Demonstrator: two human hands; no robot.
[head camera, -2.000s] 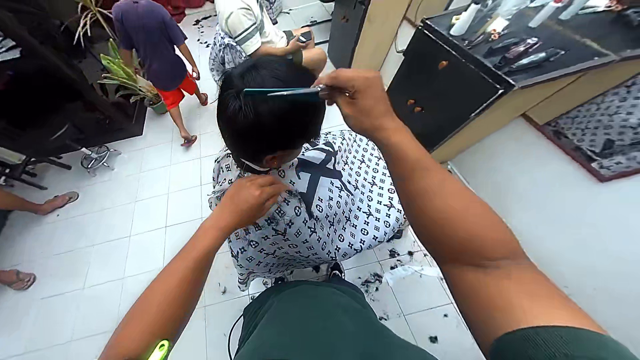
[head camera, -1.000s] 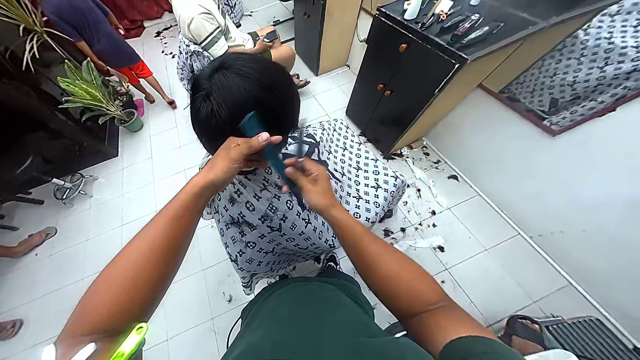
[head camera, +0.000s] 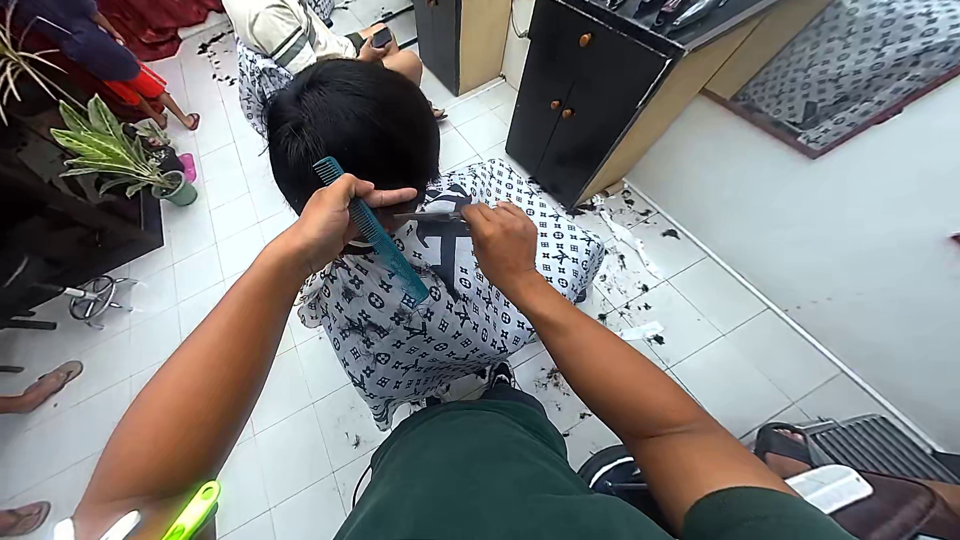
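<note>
A person with dark hair (head camera: 352, 120) sits in front of me, draped in a white patterned barber's cape (head camera: 480, 300) with loose hair clippings on it. My left hand (head camera: 337, 214) holds a teal comb (head camera: 386, 244) slantwise between thumb and palm, with its fingers at the side of the person's head. My right hand (head camera: 502, 240) grips haircutting scissors (head camera: 431, 217), whose blades point left toward the head near the ear. How far the blades are parted cannot be told.
A black cabinet (head camera: 577, 97) stands at the right, beside a mirror (head camera: 862, 75). Another seated person (head camera: 300, 34) is behind the head. A potted plant (head camera: 176, 187) and a chair base (head camera: 97, 296) are at left. Cut hair lies on the floor tiles (head camera: 697, 292). A footrest (head camera: 877, 446) is at lower right.
Two seconds ago the scissors were at the top of the head; now they are low at its side. The comb has come into my left hand, and my hands have moved apart since one second ago.
</note>
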